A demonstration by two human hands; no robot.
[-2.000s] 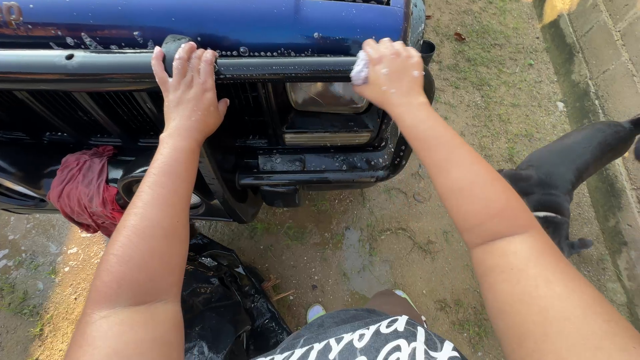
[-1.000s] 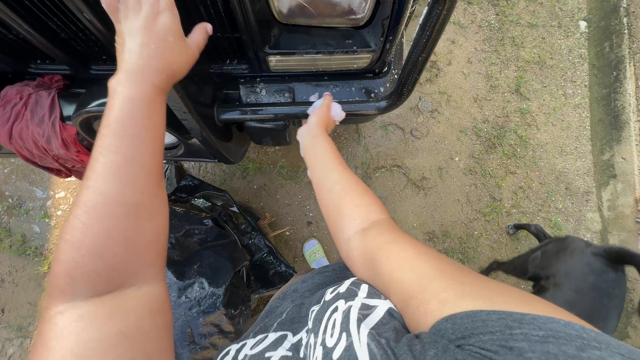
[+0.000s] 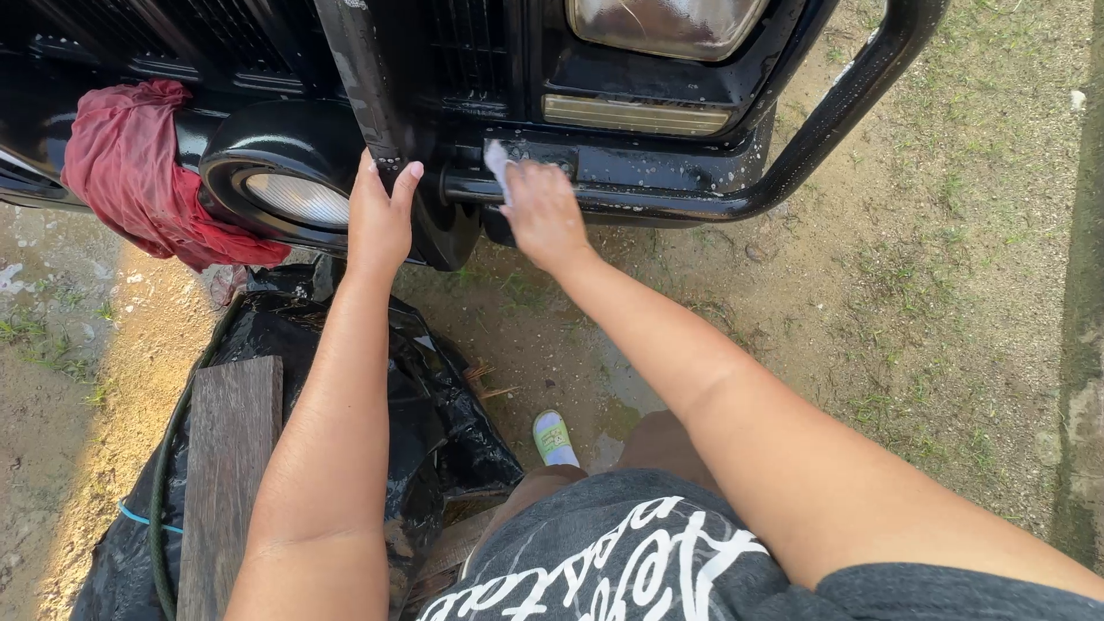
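My right hand (image 3: 545, 211) grips a pale, wet cloth or sponge (image 3: 498, 168) against the black tubular bar (image 3: 673, 203) below the vehicle's headlight (image 3: 668, 21). My left hand (image 3: 381, 211) rests against the lower end of an upright black bar (image 3: 366, 78), thumb spread; whether its fingers wrap the bar is hidden. Left of it are a round fog lamp (image 3: 297, 198) and a red cloth (image 3: 138, 177) draped over the bumper. Water drops and suds dot the black bumper (image 3: 664, 164).
Below the front end lies black plastic sheeting (image 3: 431, 388) with a wooden plank (image 3: 228, 466) and a green hose (image 3: 164, 500) on it. My foot in a light green slipper (image 3: 550, 434) stands on wet, sandy ground. A concrete edge (image 3: 1082, 345) runs along the right.
My right hand with the pale item has gone from the upper bar to the lower bar, then left along it. My left hand has moved from the upper bar down to the upright bar.
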